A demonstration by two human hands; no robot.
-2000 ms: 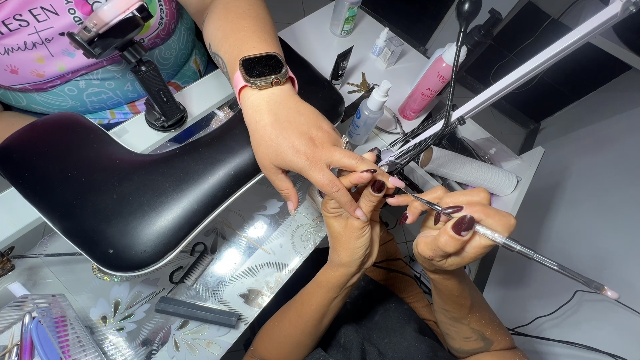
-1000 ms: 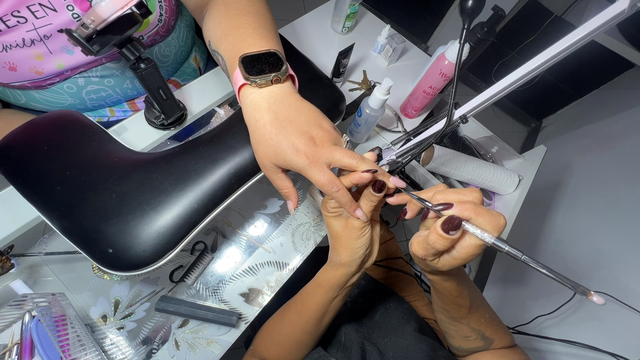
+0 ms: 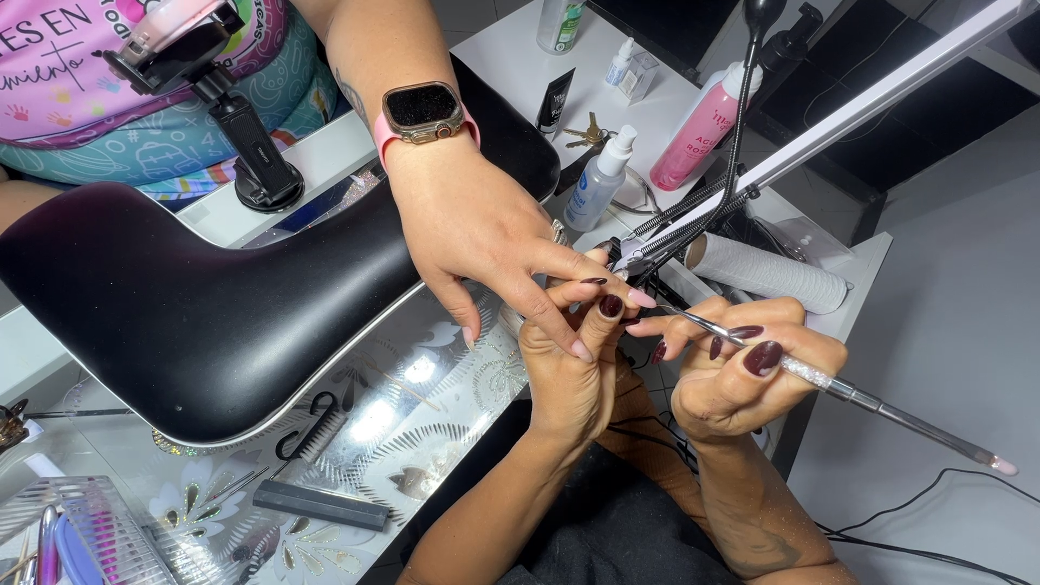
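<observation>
My left hand (image 3: 573,370), with dark red nails, holds a finger of the other person's hand (image 3: 479,219) between thumb and fingers. That finger carries a long pink nail (image 3: 641,298). In my right hand (image 3: 743,378) is a slim double-ended nail tool (image 3: 812,375) with a glittery section in its handle; its thin metal tip is at or just beside the pink nail, and whether they touch cannot be told. A pale pink tip shows at the tool's far end. The other person's wrist, with a smartwatch (image 3: 421,114), lies across a black padded armrest (image 3: 203,309).
Beyond the hands stand a clear spray bottle (image 3: 597,187), a pink bottle (image 3: 703,130), keys (image 3: 589,130) and a white roll (image 3: 768,272). A lamp arm (image 3: 861,106) slants across the right. A grey nail file (image 3: 321,504), a small brush (image 3: 315,439) and a clear organizer (image 3: 122,528) lie lower left.
The tool in my right hand has tilted slightly, its far end moving up and down a little between frames. My left hand keeps its hold on the other person's finger.
</observation>
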